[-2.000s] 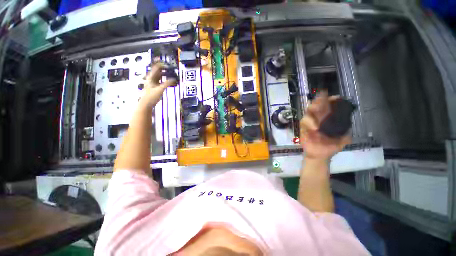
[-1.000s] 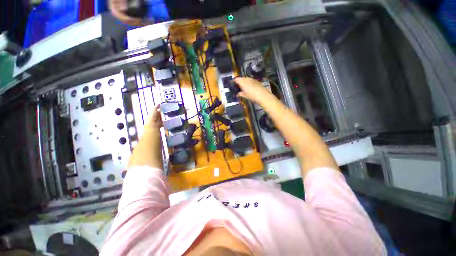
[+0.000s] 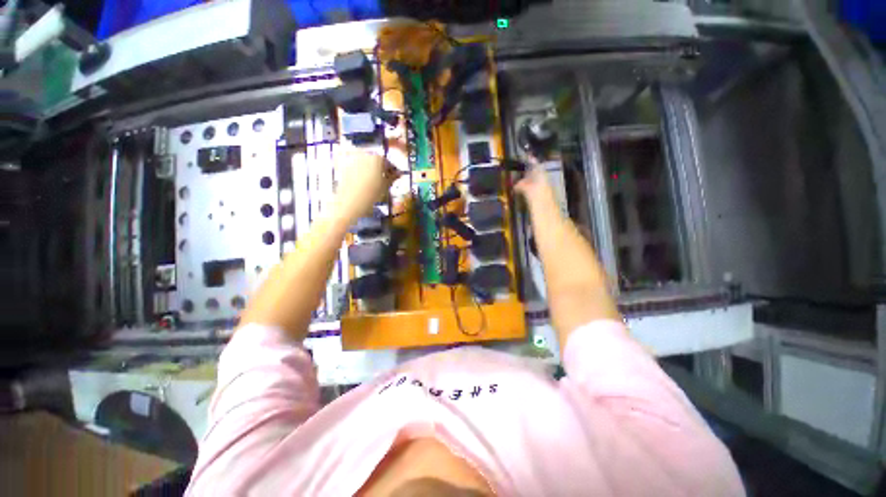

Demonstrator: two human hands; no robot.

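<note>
The orange test fixture tray [image 3: 433,331] lies lengthwise before me, with black power adapters [image 3: 488,247] seated along both sides and green connector boards [image 3: 430,249] down its middle. My left hand [image 3: 363,181] is over the left socket row, fingertips pointing to the middle; something dark is at the fingertips, too blurred to name. My right hand [image 3: 529,184] is just off the tray's right edge, small and blurred, fingers closed on a thin black adapter output cord [image 3: 470,168] that arcs over the right row. One AC socket [image 3: 480,151] shows in the right row.
A perforated plate [image 3: 224,269] lies left of the tray. Right of it are lift unit posts [image 3: 537,136] and silver conveyor rails [image 3: 598,184]. The pale edge rail [image 3: 670,330] runs nearest me. Blue baskets [image 3: 223,14] stand at the far left.
My right hand has moved from the right socket row to beyond the tray edge; an adapter sits there. My left hand has moved inward over the tray. A person's hand at the far side has left view.
</note>
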